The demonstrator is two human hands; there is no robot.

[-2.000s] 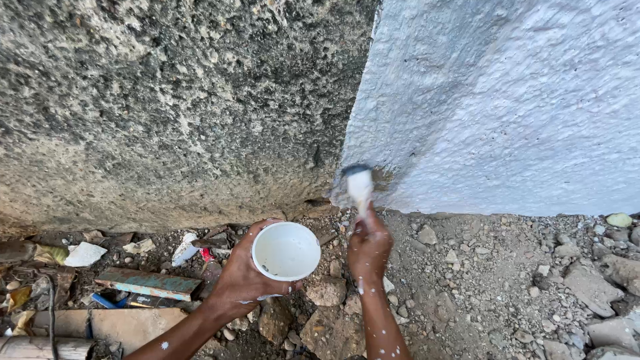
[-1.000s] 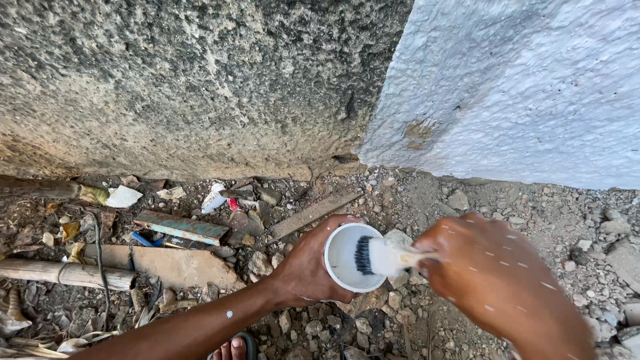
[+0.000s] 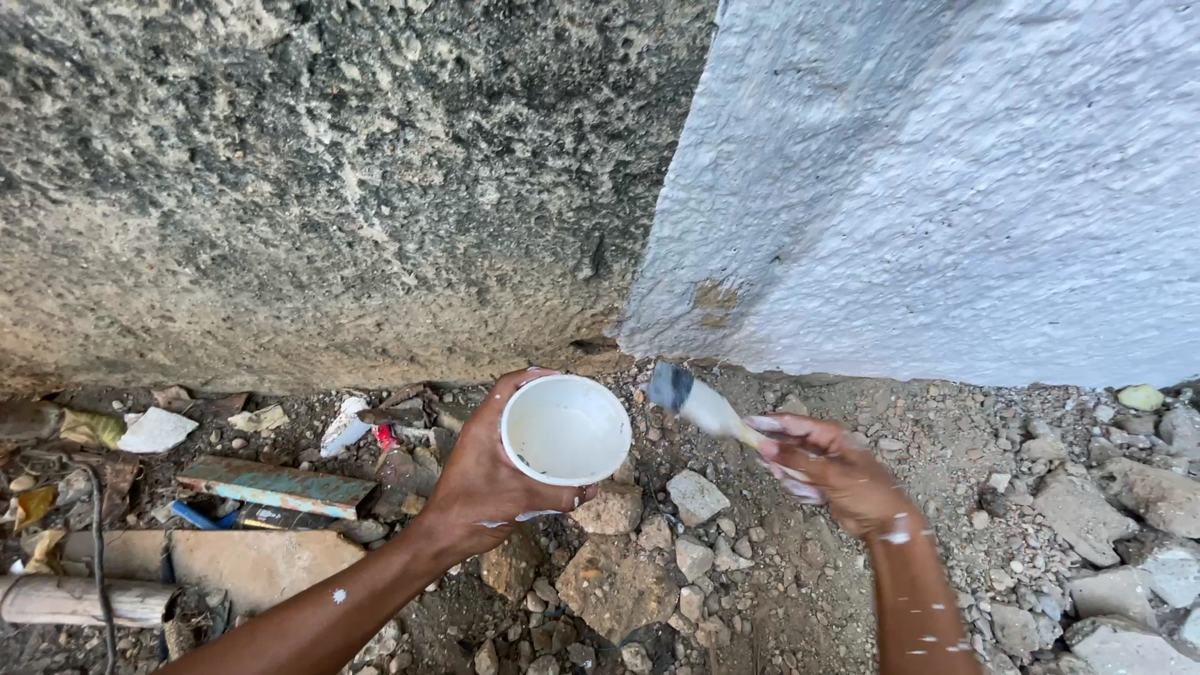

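Note:
My left hand (image 3: 487, 469) grips a round white tub (image 3: 567, 429) from its left side, with a little whitish paint inside. In my right hand (image 3: 825, 469) is a paintbrush (image 3: 703, 401), held by its handle, its dark bristles pointing up and left, just right of the tub and apart from it. White paint spots mark both arms. Above the brush, the painted wall section (image 3: 891, 206) is bluish white, with a small brown bare patch (image 3: 715, 302) near its lower left corner. Beside it on the left, the rough wall (image 3: 356, 187) is grey and unpainted.
Rubble and stones (image 3: 619, 586) cover the ground below the wall. To the left lie a rusty metal piece (image 3: 277, 486) with blue-green paint, a flat brown board (image 3: 220, 562), a wooden pole (image 3: 84, 600) and a dark cable (image 3: 98, 553). Larger rocks (image 3: 1087, 516) lie at the right.
A second ago the brush was inside the tub; now it is out, to the tub's right and near the wall's foot. Two seconds ago its bristles were at the painted wall's lower corner.

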